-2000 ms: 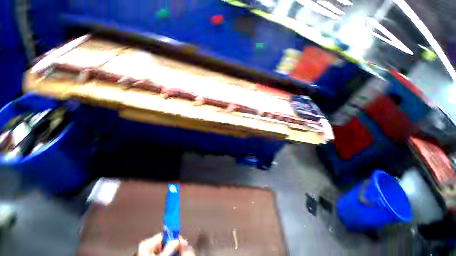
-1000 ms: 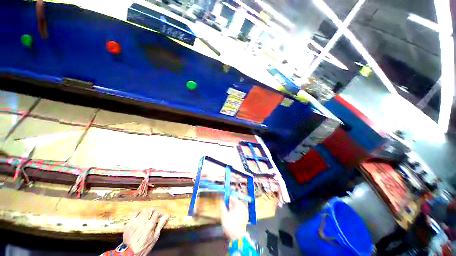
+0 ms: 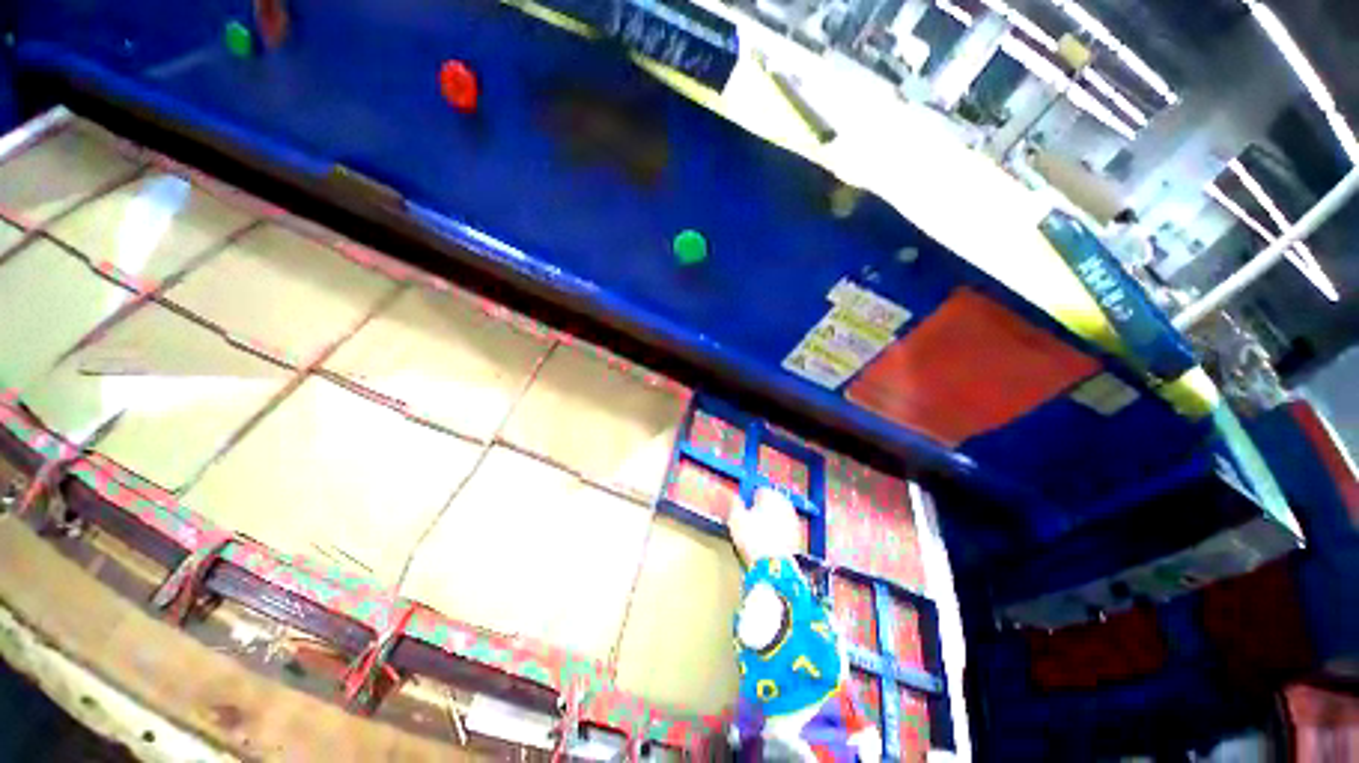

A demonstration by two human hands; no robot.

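Note:
A blue cutting die (image 3: 717,461) with a cross bar lies flat on the red-and-green fabric lay (image 3: 876,504), near the press beam. My right hand (image 3: 766,525), in a blue patterned sleeve, is on the near part of this die and appears to grip its frame; the fingertips are blurred. A second blue die (image 3: 890,674) lies on the lay to the right and nearer, partly behind my sleeve. My left hand is not in view.
Tan sheets (image 3: 496,549) show in the cut openings left of the dies, between narrow fabric strips. Knotted ties (image 3: 382,656) hang along the near edge. The wooden bed edge (image 3: 134,656) runs in front. The blue press beam (image 3: 596,194) with buttons crosses behind.
The view has moved closer over the bed. One die now lies farther back, by the beam, with my right hand on it. My left hand has left the picture.

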